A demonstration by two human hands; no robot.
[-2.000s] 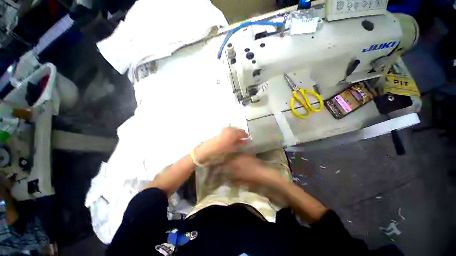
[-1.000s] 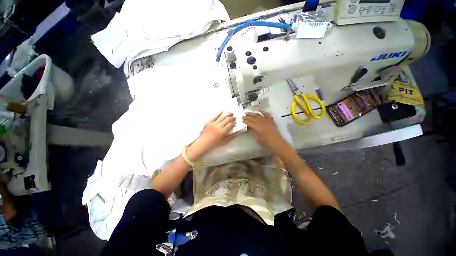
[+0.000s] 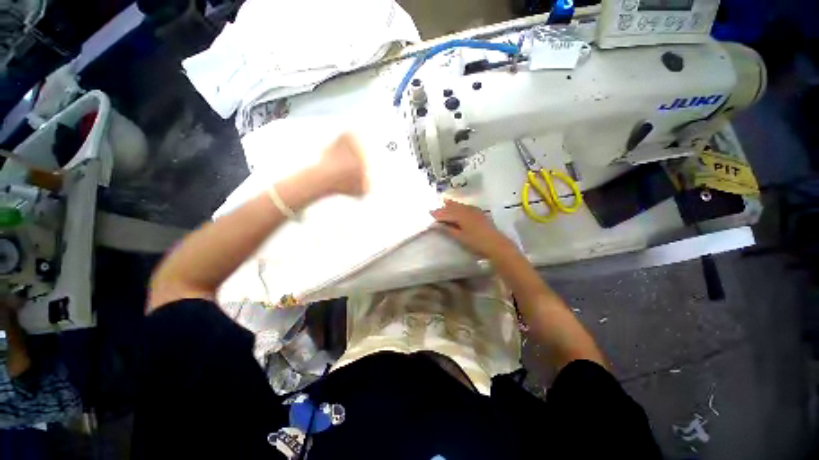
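Observation:
A white garment piece (image 3: 314, 234) lies over the left side of the sewing table, its edge reaching the needle area (image 3: 440, 184) of the cream JUKI machine (image 3: 575, 94). My left hand (image 3: 346, 166) is blurred and lies over the cloth left of the needle; its fingers cannot be made out. My right hand (image 3: 458, 218) rests at the cloth's edge just in front of the presser foot, its fingertips on the fabric; whether it pinches the cloth cannot be told.
Yellow-handled scissors (image 3: 550, 195), a dark smartphone (image 3: 629, 196) and a black pouch (image 3: 708, 206) lie right of the needle. A white garment stack (image 3: 305, 45) is at the far left corner. A white strip (image 3: 700, 247) runs along the front right edge. A white tub (image 3: 99, 148) stands left.
My left hand has moved from beside the needle up and left over the cloth. The cloth's hanging part has been drawn up from the lower left. The phone screen has gone dark.

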